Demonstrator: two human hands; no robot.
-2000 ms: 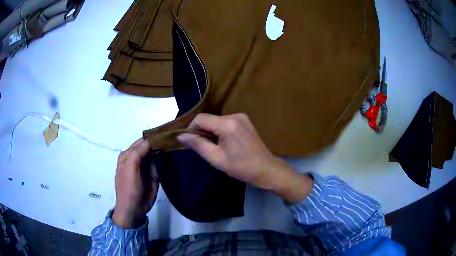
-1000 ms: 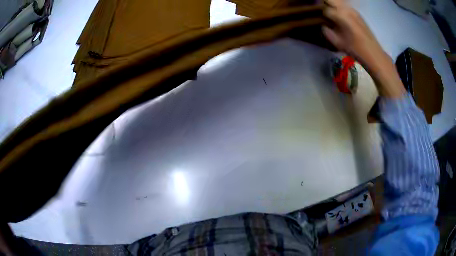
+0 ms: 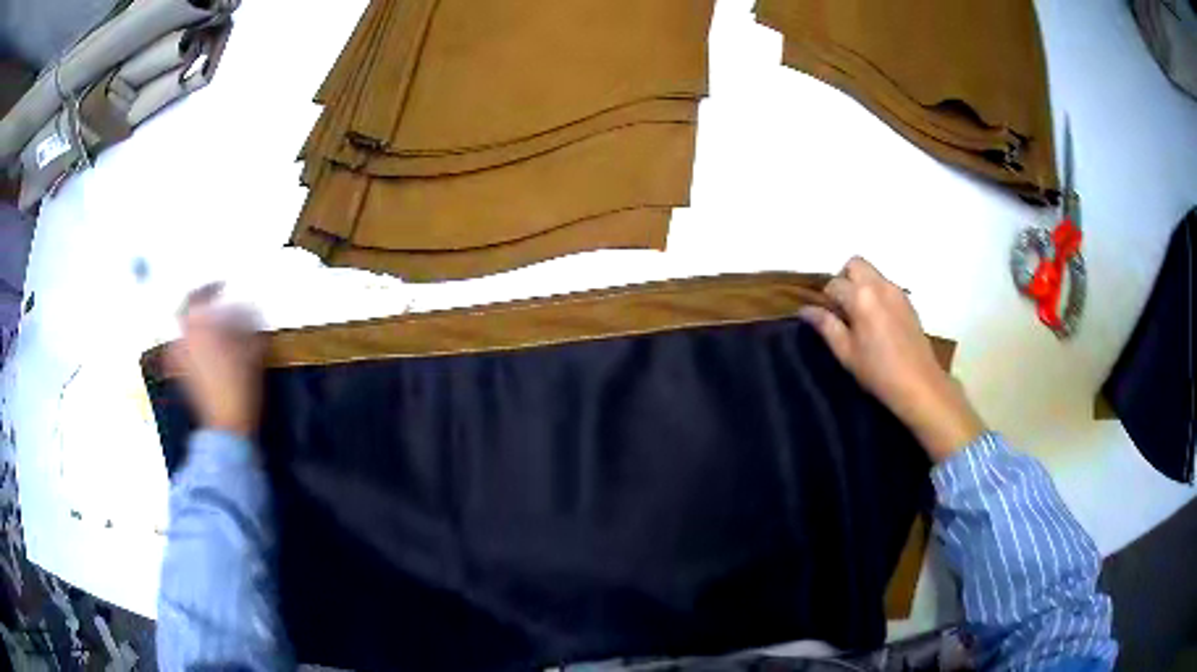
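A front panel point(image 3: 591, 486) lies dark side up across the table in front of me, its lower part at my lap. A brown stitched band point(image 3: 525, 326) runs along its far edge. My right hand point(image 3: 873, 335) pinches the band near its right end, thumb and fingers closed on the cloth. My left hand point(image 3: 223, 355) is blurred over the band's left end; whether it grips the cloth cannot be told. Brown cloth shows at the panel's right side.
A stack of brown panels point(image 3: 525, 171) lies at the back centre, a second stack point(image 3: 932, 79) at back right. Red-handled shears point(image 3: 1054, 269) lie at the right. A dark two-tone piece point(image 3: 1162, 368) is at the far right edge. Tied grey-beige bundles point(image 3: 118, 99) are at the far left.
The panel, first bunched in both hands and then swung through the air, now lies spread dark side up. My right hand has come down nearer, and my left hand is back in view.
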